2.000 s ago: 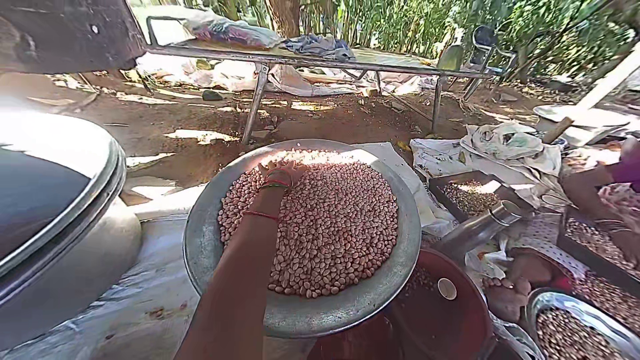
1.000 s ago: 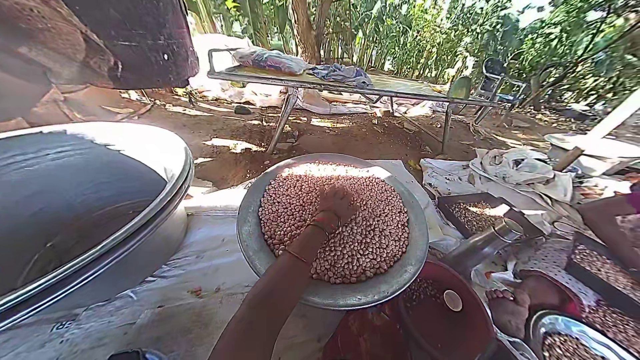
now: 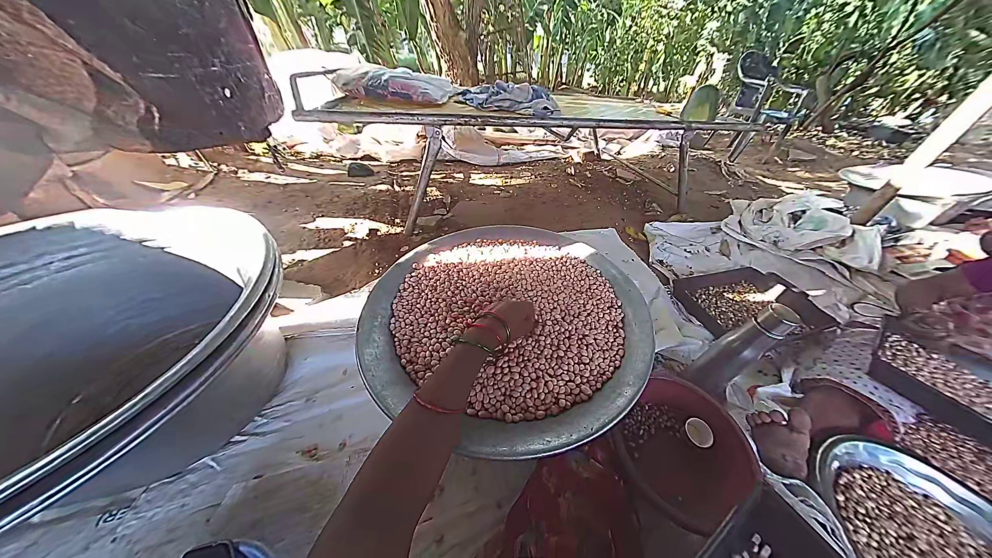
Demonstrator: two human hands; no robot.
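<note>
My left hand (image 3: pixel 513 318), with bangles at its wrist, reaches into a heap of pinkish nuts or seeds (image 3: pixel 535 372). They fill the middle of a wide round metal dish (image 3: pixel 620 387). The fingers point down and away among the nuts, so whether they hold any is hidden. Red and green bangles circle the wrist, and a thin red band (image 3: pixel 435 404) lies higher on the forearm. My right hand is not in view. Right of the dish is a reddish tub (image 3: pixel 728 496) with a small round pale piece (image 3: pixel 698 432) and some dark nuts inside.
A large metal vessel (image 3: pixel 256 372) stands at left. At right are a metal cylinder (image 3: pixel 744 345), dark trays of nuts (image 3: pixel 891 364), a shiny bowl (image 3: pixel 825 457) and another person's foot (image 3: pixel 781 442) and arm (image 3: pixel 930 291). A metal-framed cot (image 3: pixel 604 120) stands beyond bare soil.
My left hand has moved from the far left part of the heap towards its middle, then slightly nearer. The view has turned somewhat left.
</note>
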